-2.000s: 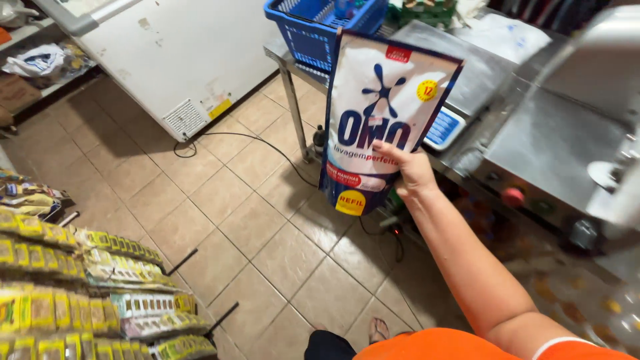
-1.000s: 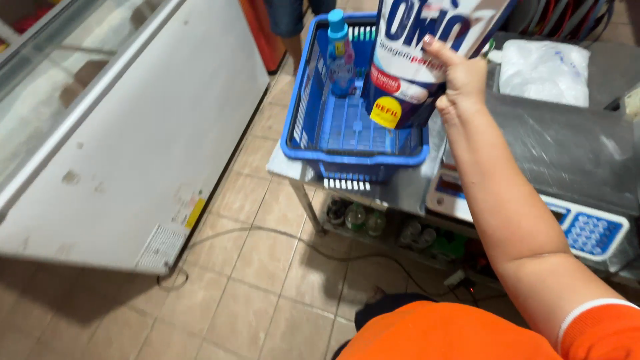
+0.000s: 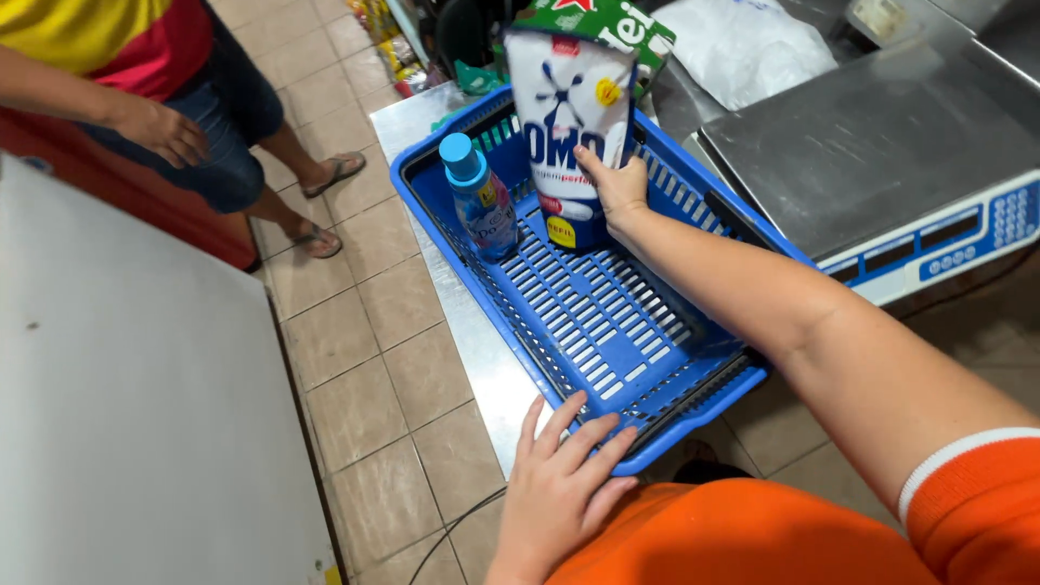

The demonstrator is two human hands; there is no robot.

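My right hand (image 3: 621, 187) grips the side of a white and blue Omo detergent refill pouch (image 3: 561, 122), thumb on its front. The pouch stands upright inside a blue plastic shopping basket (image 3: 508, 341), towards its far end. To its left in the basket is a bottle of fabric softener (image 3: 487, 211) with a light blue cap. My left hand (image 3: 561, 479) rests on the basket's near left corner, its fingers spread over the rim and holding nothing. The basket sits on a metal table (image 3: 479, 366).
A countertop scale (image 3: 886, 146) stands right of the basket, with a white plastic bag (image 3: 747, 49) behind it. Green packaging (image 3: 642, 28) lies past the basket's far end. A person in shorts (image 3: 219, 154) stands at the upper left, beyond a white chest freezer (image 3: 146, 390).
My right hand has lowered the pouch into the basket. My left hand has come into view at the basket's near corner. The other person is now more fully in view.
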